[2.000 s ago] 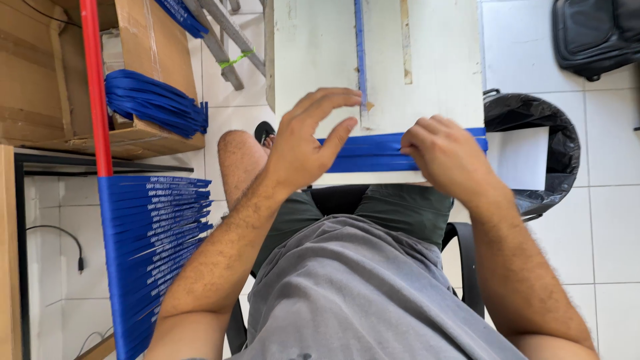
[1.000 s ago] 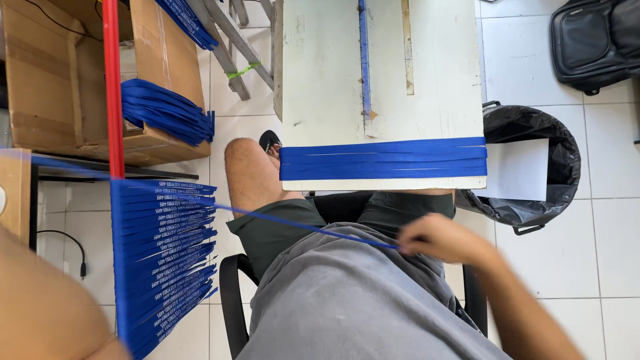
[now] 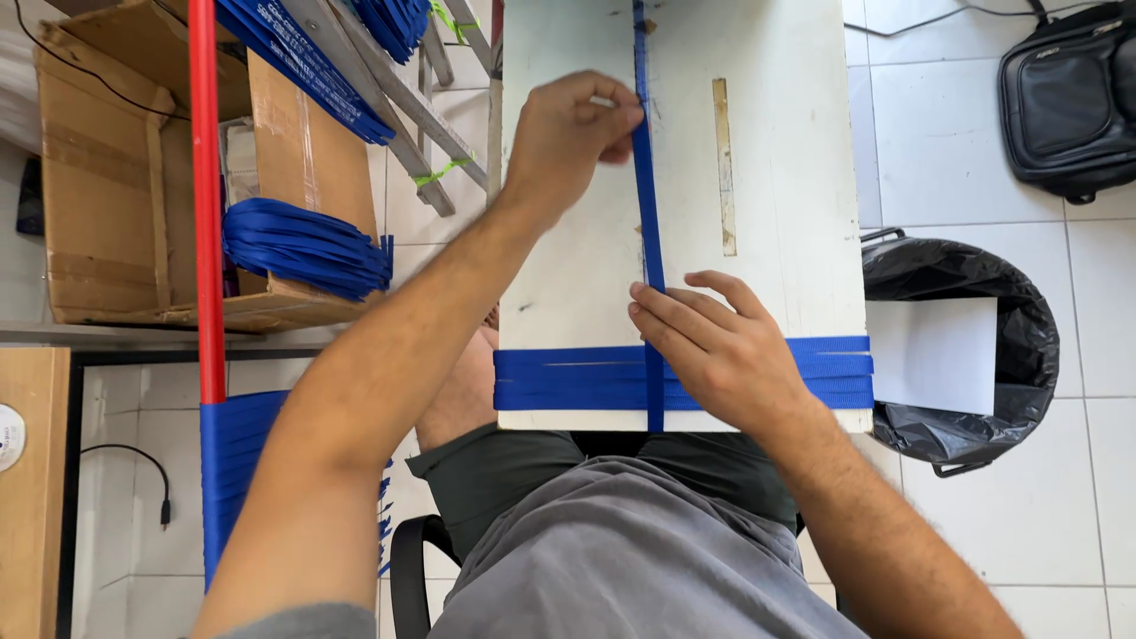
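Note:
A blue ribbon strap (image 3: 650, 222) runs lengthwise along the white board (image 3: 790, 177), over the blue straps (image 3: 568, 377) that lie across its near end. My left hand (image 3: 577, 133) pinches the lengthwise strap toward the far side, between thumb and fingers. Fingers spread, my right hand (image 3: 719, 351) lies on the board, its fingertips at the same strap; whether it grips the strap cannot be told. Part of the crosswise straps is hidden under that hand.
Many blue straps (image 3: 235, 479) hang from a red pole (image 3: 206, 222) at left. Behind are a cardboard box (image 3: 106, 195) with bundled straps (image 3: 302, 248) and a metal ladder (image 3: 399, 106). At right stand a black-lined bin (image 3: 1029, 355) with a white sheet (image 3: 941, 355) and a black backpack (image 3: 1065, 106).
A second ago a strap stretched from the left toward my right hand above my lap; now a strap lies lengthwise on the board. Both hands have moved onto the board.

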